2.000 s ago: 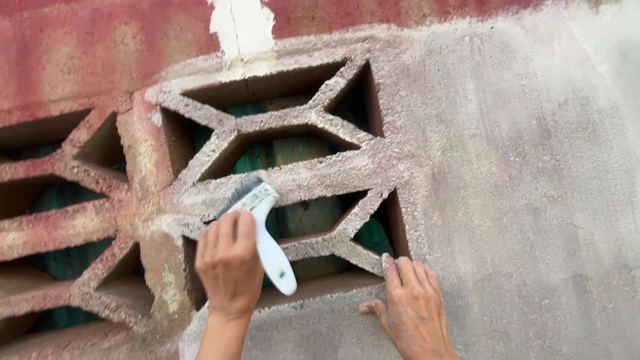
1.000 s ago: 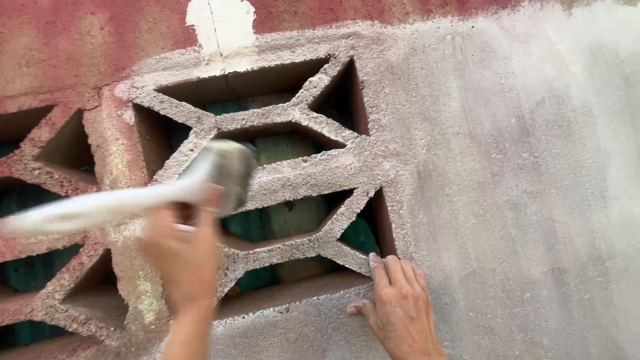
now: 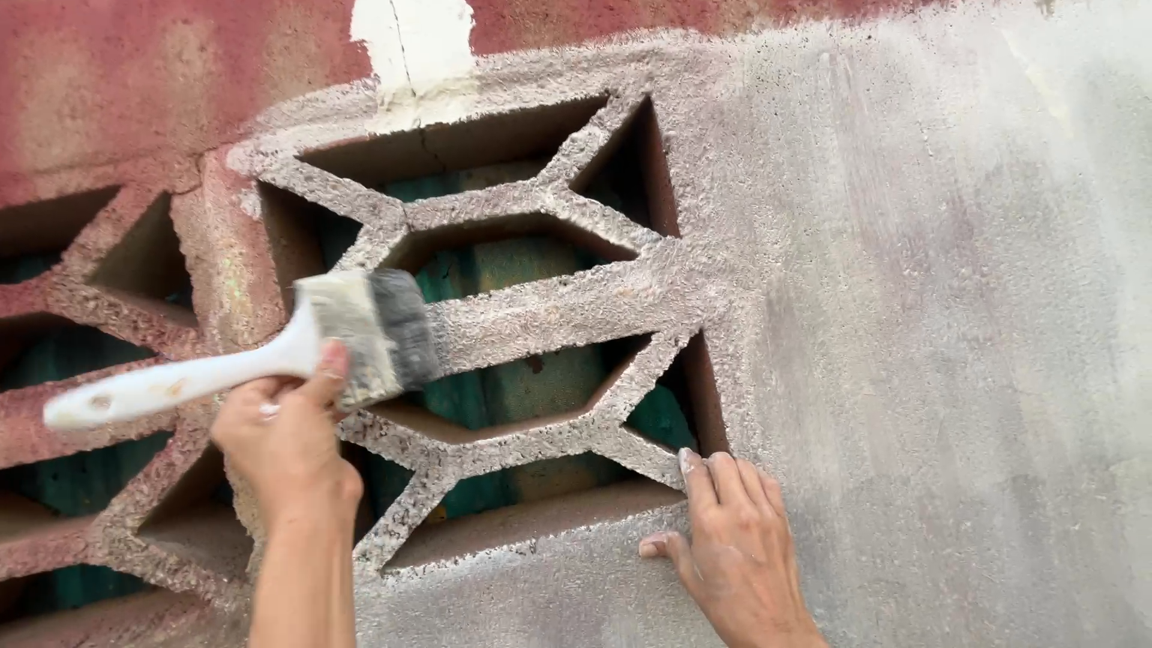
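My left hand (image 3: pixel 292 441) grips a wide paintbrush (image 3: pixel 355 337) with a white handle and dark bristles, its handle pointing left. The bristles lie over the left end of the middle bar of a concrete breeze block (image 3: pixel 558 315) coated in pale, thin paint; whether they touch it is hard to tell. My right hand (image 3: pixel 738 531) holds no tool. Its fingertips rest at the lower right corner of the block's opening, with the thumb out to the left on the wall.
Greyish-white coated wall (image 3: pixel 936 333) spreads to the right. Red painted wall (image 3: pixel 180 90) runs along the top, with a cracked white patch (image 3: pixel 414 54). A second, reddish breeze block (image 3: pixel 117 301) adjoins at left. Green surfaces show behind the openings.
Two seconds ago the brush handle pointed down to the right; it now points left. The brush has moved a little down from where it was a second ago. My right hand stays at the same corner.
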